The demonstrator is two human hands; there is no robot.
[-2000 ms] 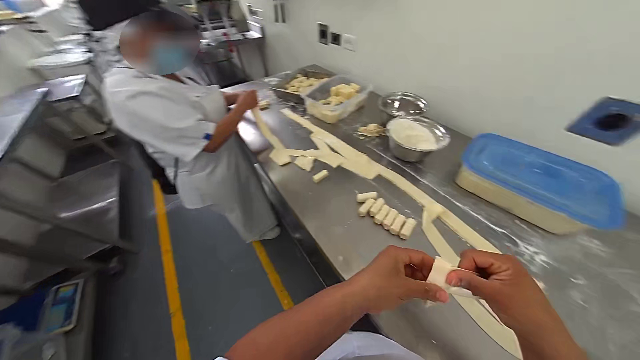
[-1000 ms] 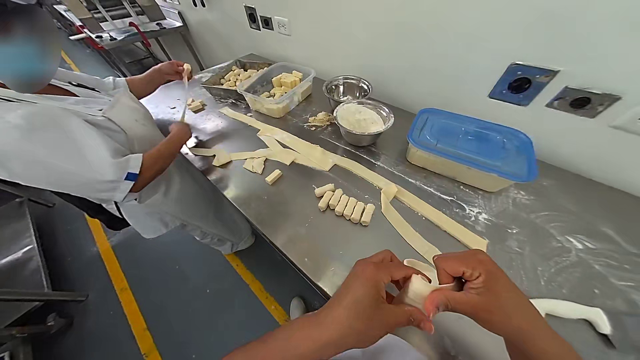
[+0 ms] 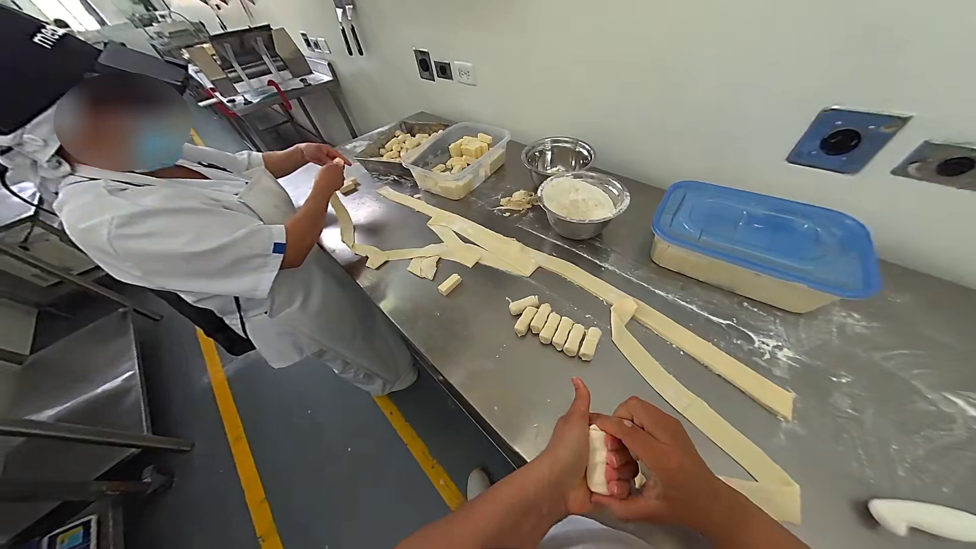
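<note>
Between my two hands is a small dough-wrapped roll [image 3: 598, 460], standing roughly upright. My left hand [image 3: 573, 450] presses against its left side with the thumb pointing up. Fingers of my right hand [image 3: 656, 465] curl around its top and lower end. Beyond my hands, several finished-looking dough rolls [image 3: 562, 333] lie in a row on the steel table. Long flat dough strips [image 3: 709, 358] run across the table, one folding back near my right hand. A single bare stick [image 3: 450, 284], perhaps cheese, lies beside short dough pieces [image 3: 424, 267].
A co-worker [image 3: 191, 206] stands at the left, holding a strip's end. Along the wall are a metal tray [image 3: 374, 164], a plastic tub of pale chunks [image 3: 457, 183], a steel bowl [image 3: 558, 156], a flour bowl [image 3: 583, 200] and a blue-lidded container [image 3: 762, 236]. A white handle [image 3: 926, 518] lies at right.
My hands have gone from working a dough piece with the fingertips to pressing the wrapped roll between them. The co-worker's hands have come closer together than one second ago.
</note>
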